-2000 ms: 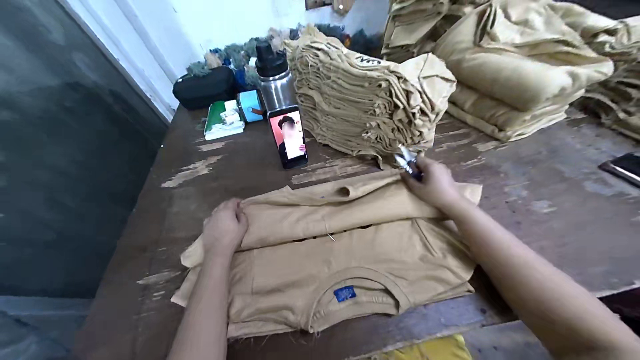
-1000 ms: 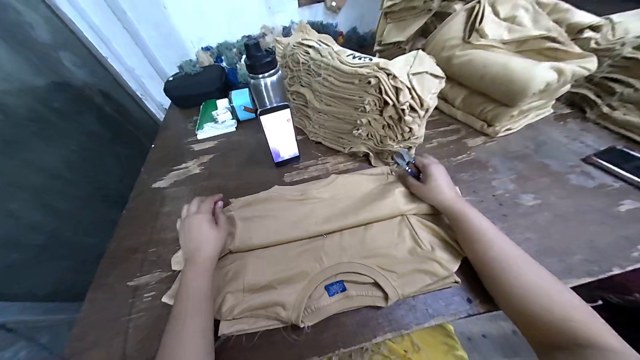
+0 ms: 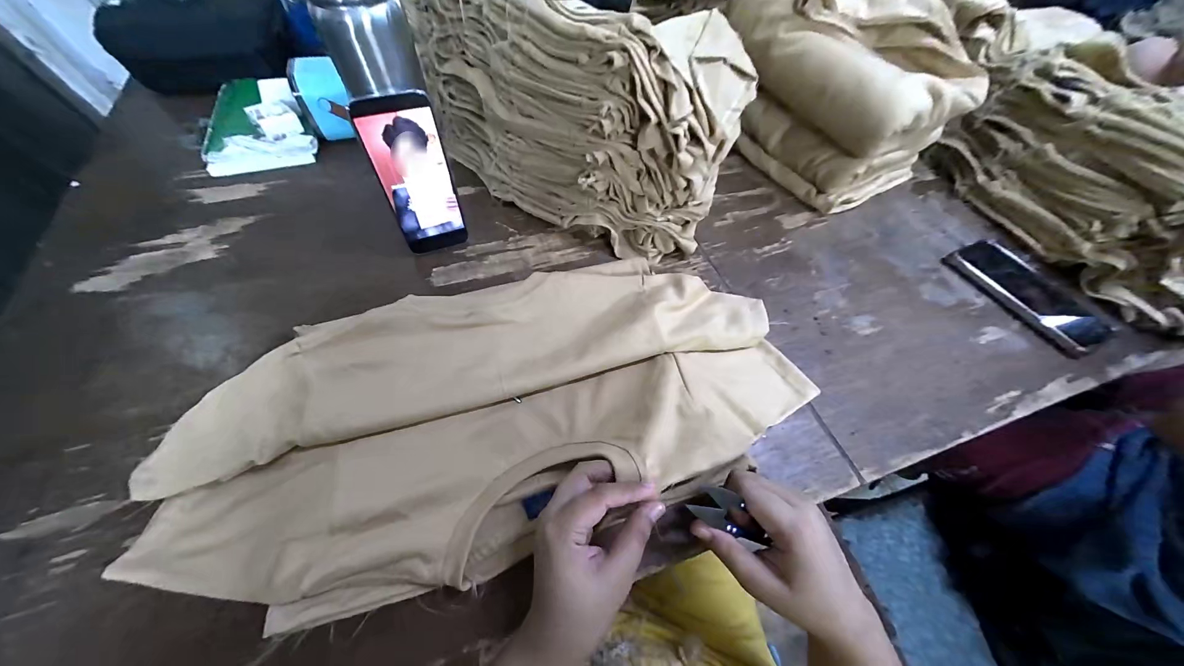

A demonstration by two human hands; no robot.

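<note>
Tan T-shirts (image 3: 398,499) lie folded one on another at the front of the table, neckline towards me, with a small blue neck label (image 3: 538,504) partly covered. My left hand (image 3: 592,546) is at the neckline's right side, thumb and forefinger pinched at the shirt's edge; a thread between them is too fine to make out surely. Just to its right, my right hand (image 3: 786,555) holds small metal thread snips (image 3: 717,513), whose blades point left and stand apart.
Behind the shirts a smartphone (image 3: 412,176) leans upright near a steel bottle (image 3: 363,46). Tall stacks of tan garments (image 3: 592,120) stand at the back. Another phone (image 3: 1027,296) lies at right. Beyond the table's front edge are yellow cloth (image 3: 708,610) and a person's clothed leg (image 3: 1101,518).
My left hand has left the shirt's left side and come to the neckline. My right hand, with the snips, has moved from the shirt's far right edge to beside the left hand.
</note>
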